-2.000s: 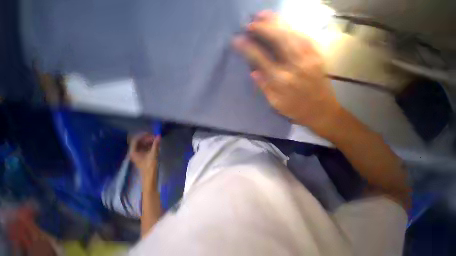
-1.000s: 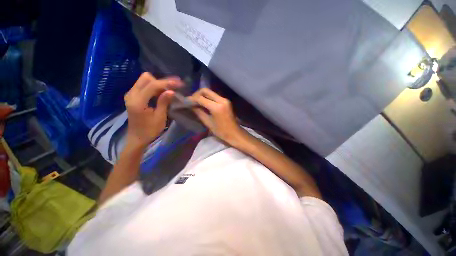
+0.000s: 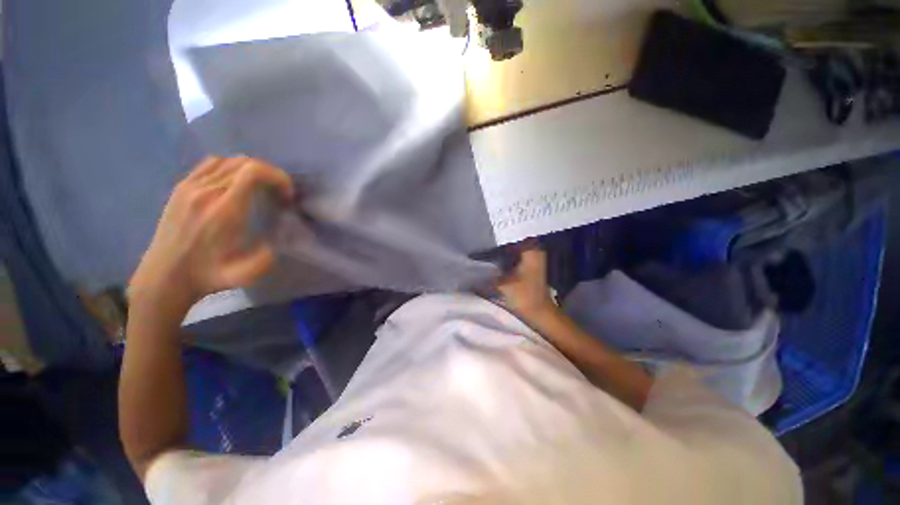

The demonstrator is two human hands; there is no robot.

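A grey-blue fabric panel (image 3: 296, 108) lies on the white sewing table, partly folded, its upper right part in bright light by the needle area. My left hand (image 3: 212, 232) is at the panel's left part, fingers curled and thumb apart, with a fold of grey cloth between them. My right hand (image 3: 528, 286) is at the table's front edge, pinching the panel's near right corner; its fingers are partly hidden. The dark presser foot and needle parts (image 3: 501, 30) of the sewing machine show at the top, cut off by the picture's edge.
A black flat object (image 3: 708, 74) lies right of the tan machine bed (image 3: 553, 59). A printed ruler (image 3: 602, 189) runs along the table's front edge. A blue basket (image 3: 839, 345) with grey and pale cloth (image 3: 691, 335) stands below right. More grey-blue cloth (image 3: 79, 148) covers the left.
Both hands have come up from the lap to the panel. The left hand has moved onto the cloth and the right to its near corner. The panel is now folded, and the view has turned right.
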